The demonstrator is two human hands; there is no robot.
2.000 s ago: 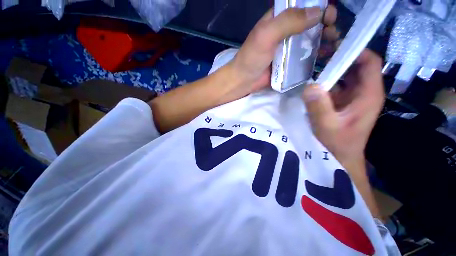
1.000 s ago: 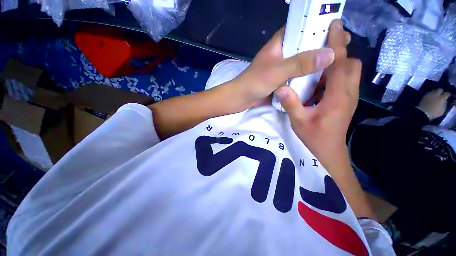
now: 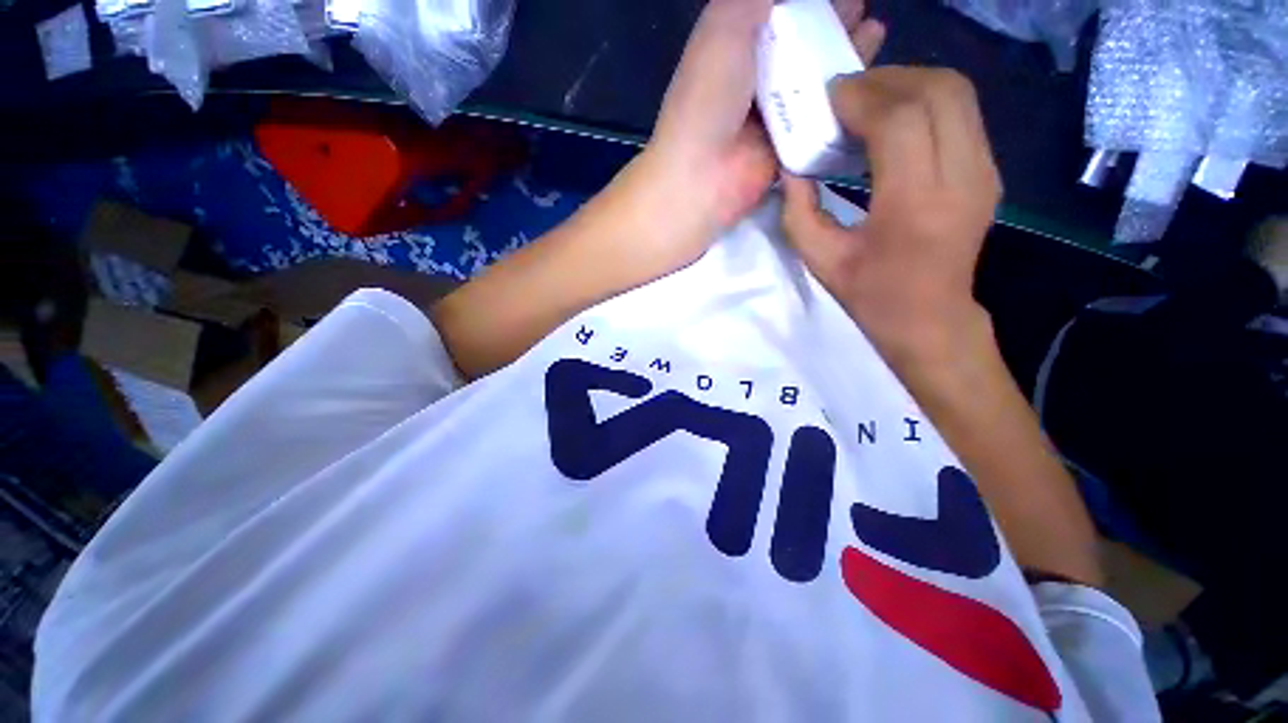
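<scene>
A white closed unit [image 3: 805, 99] is held above the bench edge at the top centre, tilted with its narrow end towards me. My left hand [image 3: 713, 141] is around its left side and behind it, with fingertips showing past its far right side. My right hand [image 3: 911, 184] is on its right side and near end, fingers bent over it and thumb below the near end. The unit's top end is cut off by the picture's edge or hidden.
Clear plastic bags [image 3: 431, 57] lie at the bench's upper left, bubble wrap bags [image 3: 1179, 99] at the upper right. A red bin [image 3: 346, 170] and open cardboard boxes [image 3: 141, 339] are below at left. A dark-clothed person [image 3: 1172, 410] is at right.
The cover shell, apart from the open unit two seconds ago, is now on it. The unit has turned, its near end raised, and my right hand has moved up its right side.
</scene>
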